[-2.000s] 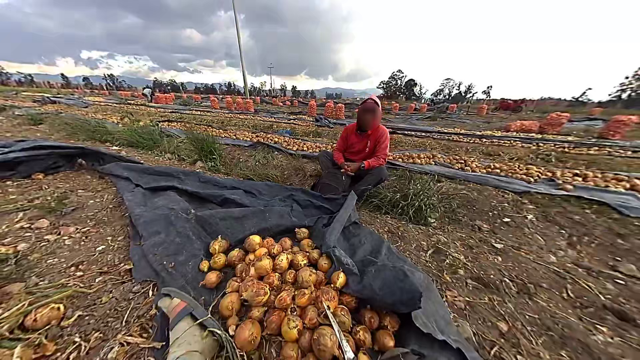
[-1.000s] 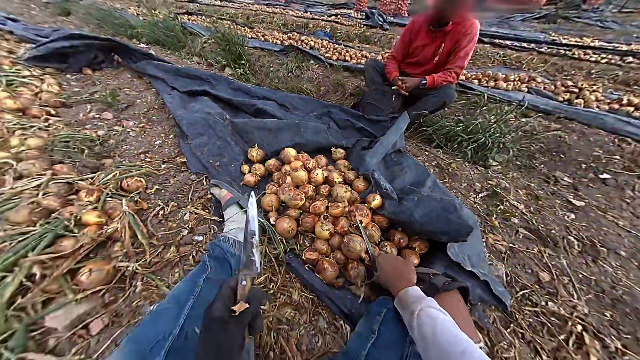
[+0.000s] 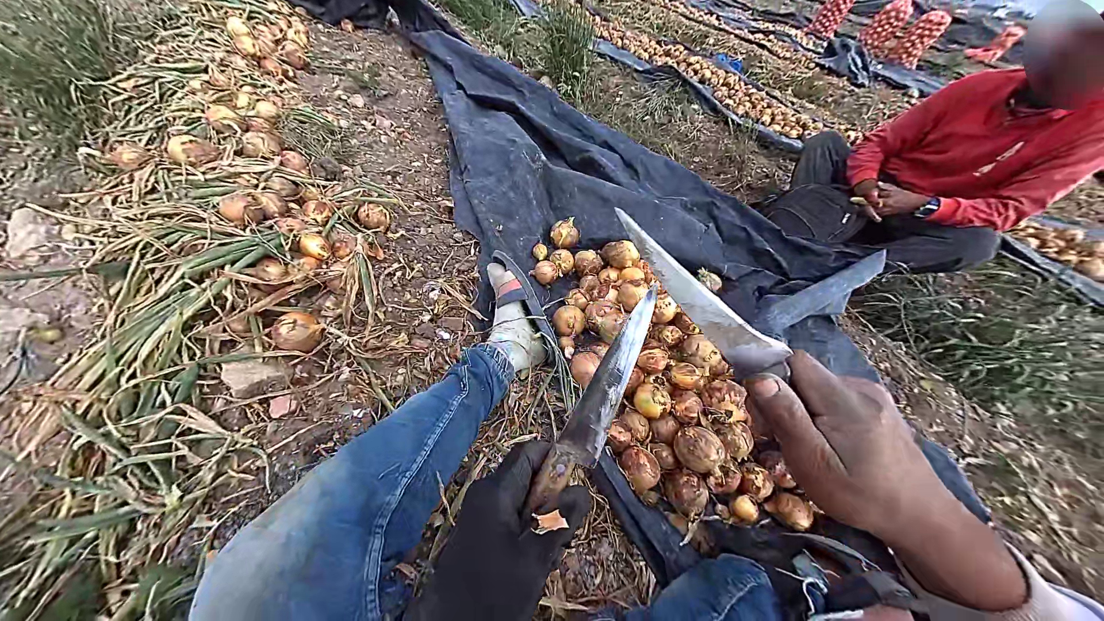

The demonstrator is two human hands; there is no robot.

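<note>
My left hand (image 3: pixel 504 535), in a black glove, grips the wooden handle of a knife (image 3: pixel 608 384) whose blade points up and away. My bare right hand (image 3: pixel 845 440) is closed on the handle of a second, wider knife (image 3: pixel 703 302), its blade pointing up and to the left. The two blades are near each other over a heap of onions (image 3: pixel 686 405); whether they touch I cannot tell. The onions rest on a dark cloth sheet (image 3: pixel 552 164) between my legs.
Onions with long dry leaves (image 3: pixel 293 332) lie on the soil at left. My sandalled foot (image 3: pixel 513 319) is beside the heap. A person in a red top (image 3: pixel 992 147) sits at upper right, hands together. Filled red mesh sacks (image 3: pixel 888 26) stand farther back.
My right hand has risen from the onion heap, and its knife blade now shows above the onions near the left knife. The view has tilted down since the earliest frame.
</note>
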